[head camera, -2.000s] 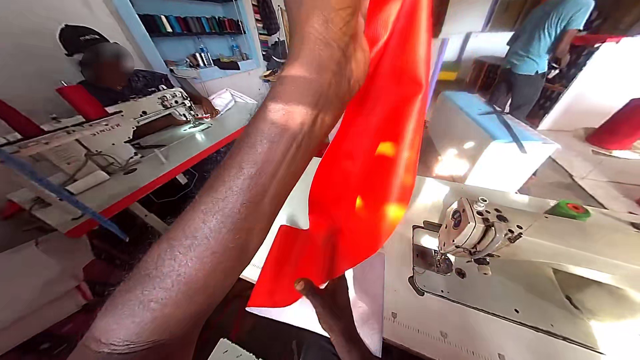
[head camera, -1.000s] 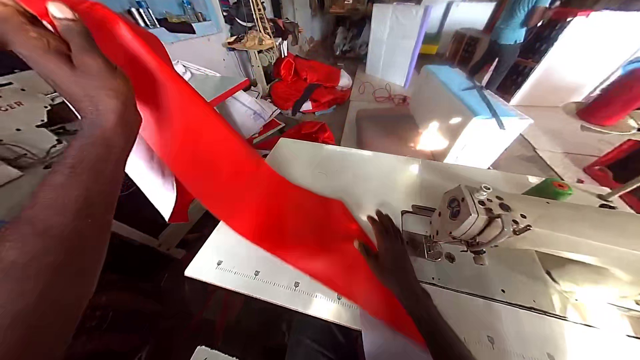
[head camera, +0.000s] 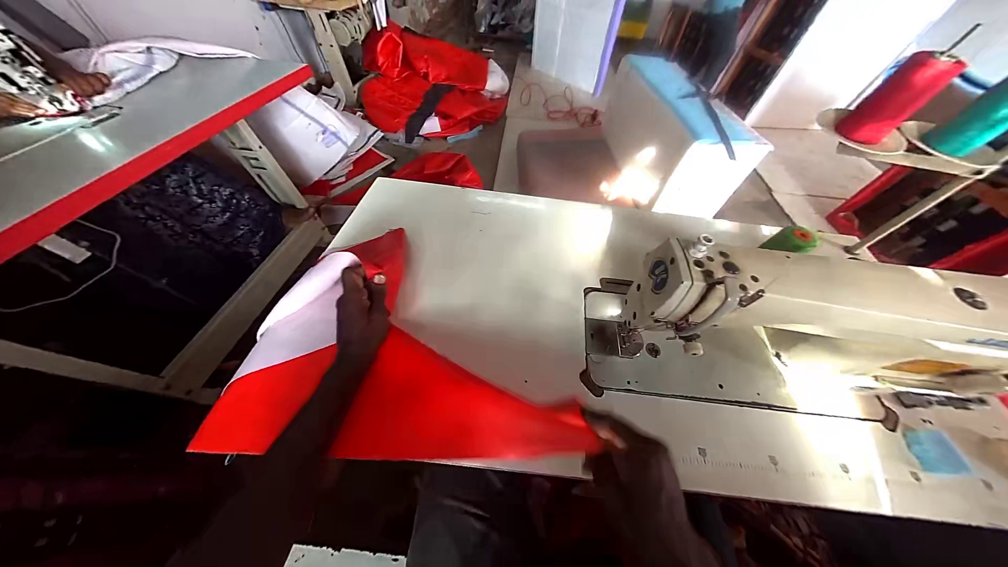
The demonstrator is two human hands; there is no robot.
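Observation:
Red fabric [head camera: 449, 402] with a white part [head camera: 303, 315] lies over the near left edge of the sewing table [head camera: 488, 260]. My left hand [head camera: 362, 315] grips the cloth near its upper end, where red and white meet. The right end of the red cloth is pinched in my right hand [head camera: 630, 465], at the table's front edge. To the right of the cloth stands the head of an industrial sewing machine [head camera: 669, 291], with its presser foot [head camera: 630, 342] over the metal plate. Nothing is seen under the foot.
Red and green thread cones [head camera: 898, 98] stand on a holder at the back right, a small green spool [head camera: 791, 239] behind the machine. At the left, a co-worker's hand [head camera: 83, 79] is at another red-edged table [head camera: 173, 118]. Red cloth [head camera: 441, 79] and a white-and-blue block [head camera: 685, 118] sit beyond.
My left hand has come down from the raised position at the upper left to the table with the cloth. The red strip, stretched across the view before, now lies low over the table's left part.

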